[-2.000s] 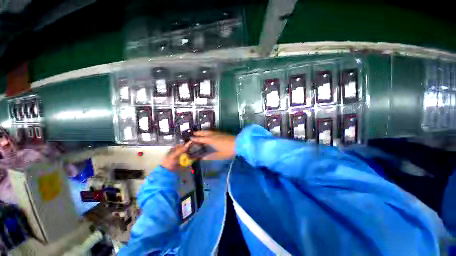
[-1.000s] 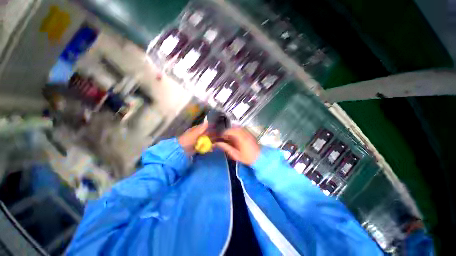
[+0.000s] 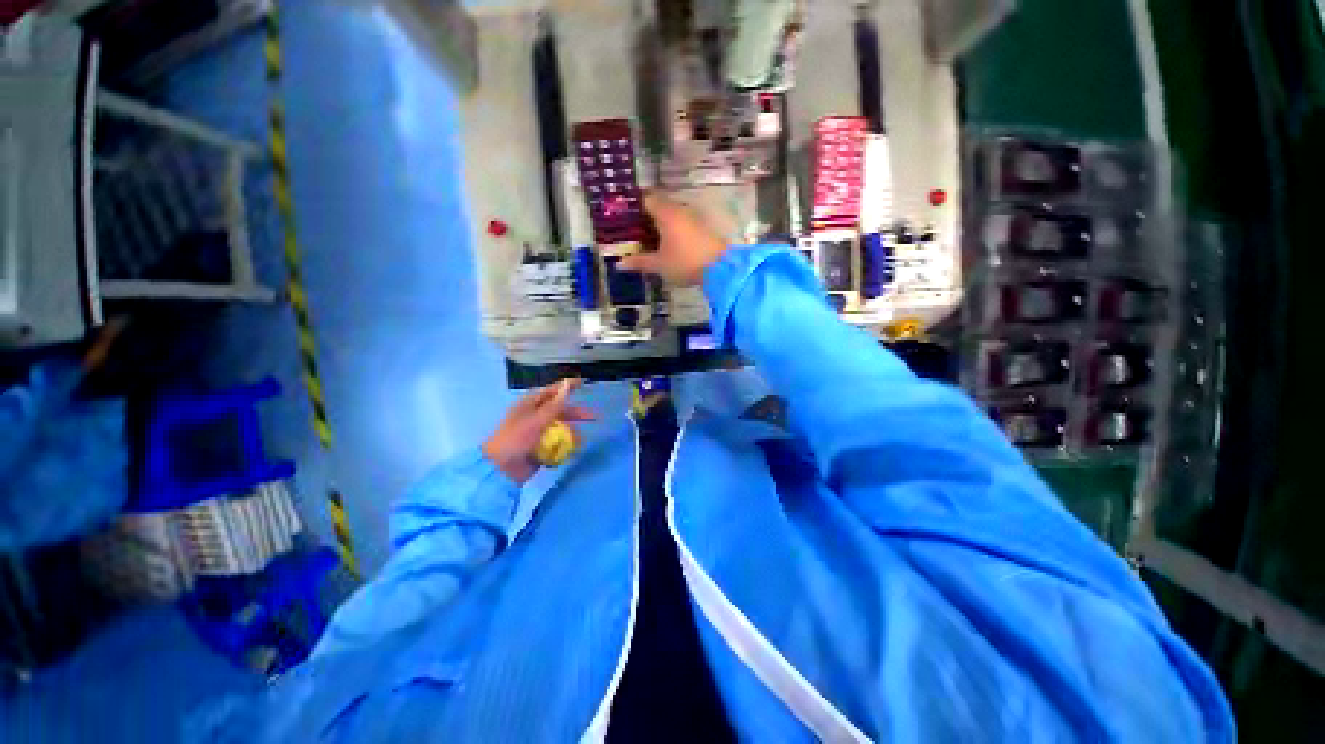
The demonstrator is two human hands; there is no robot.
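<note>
A dark red phone housing (image 3: 609, 178) with a keypad grid lies in the left fixture (image 3: 628, 313) of the machine. My right hand (image 3: 680, 240) is at the lower right edge of this housing, fingers bent; whether it grips the housing is unclear. A brighter red phone housing (image 3: 839, 172) lies in the right fixture (image 3: 839, 272). My left hand (image 3: 532, 430) is in front of the machine's front edge, at the left. It holds a yellow round object (image 3: 555, 443) against the palm, with the fingers partly spread.
The pale machine head (image 3: 760, 41) is between the fixtures. Red buttons (image 3: 499, 228) are on both bed sides. A yellow button (image 3: 904, 330) is at the front right corner. Clear trays (image 3: 985, 240) with dark red phone parts lie at right. Blue stools (image 3: 218, 436) stand at left.
The view has turned from the trays to the machine. My hands were together around a dark part and are now apart, the right one at the left fixture. The yellow object stays in my left hand.
</note>
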